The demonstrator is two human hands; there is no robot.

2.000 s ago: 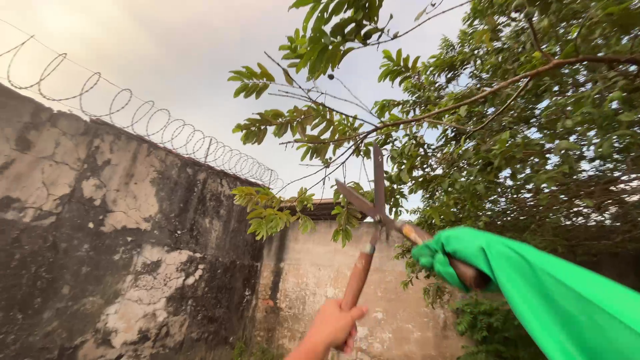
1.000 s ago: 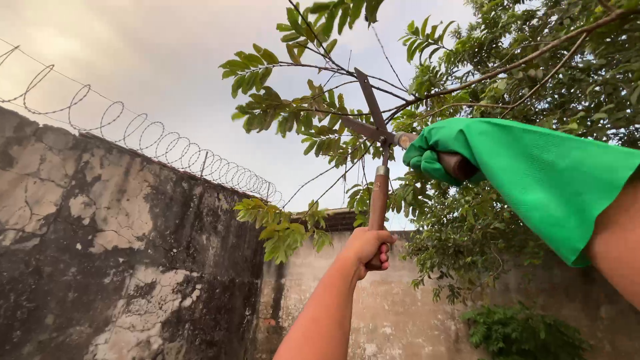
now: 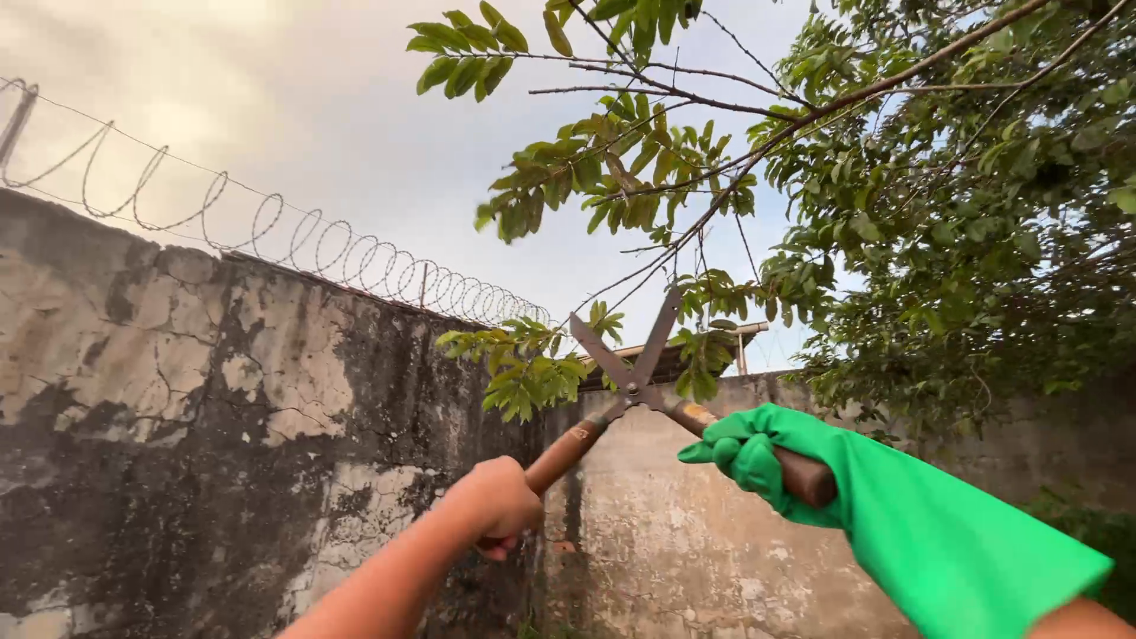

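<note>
My bare left hand (image 3: 499,508) grips one wooden handle of a pair of hedge shears (image 3: 633,389). Around the other wooden handle closes my right hand (image 3: 768,461), in a long green rubber glove. The rusty blades are spread in a V and point upward. Their tips reach close to thin hanging twigs and a low leafy cluster (image 3: 524,364); whether they touch is unclear. Above the blades, a tree branch (image 3: 781,133) with leafy twigs comes in from the upper right.
A stained, cracked wall (image 3: 266,399) topped with coiled razor wire (image 3: 355,257) runs along the left. Behind the shears stands another weathered wall (image 3: 692,524), with a roof edge (image 3: 745,333) beyond it. Dense tree foliage (image 3: 976,257) fills the right side.
The shears have moved down from among the upper twigs, and their blades are spread wider than one second ago. Both hands are lower, still on the handles.
</note>
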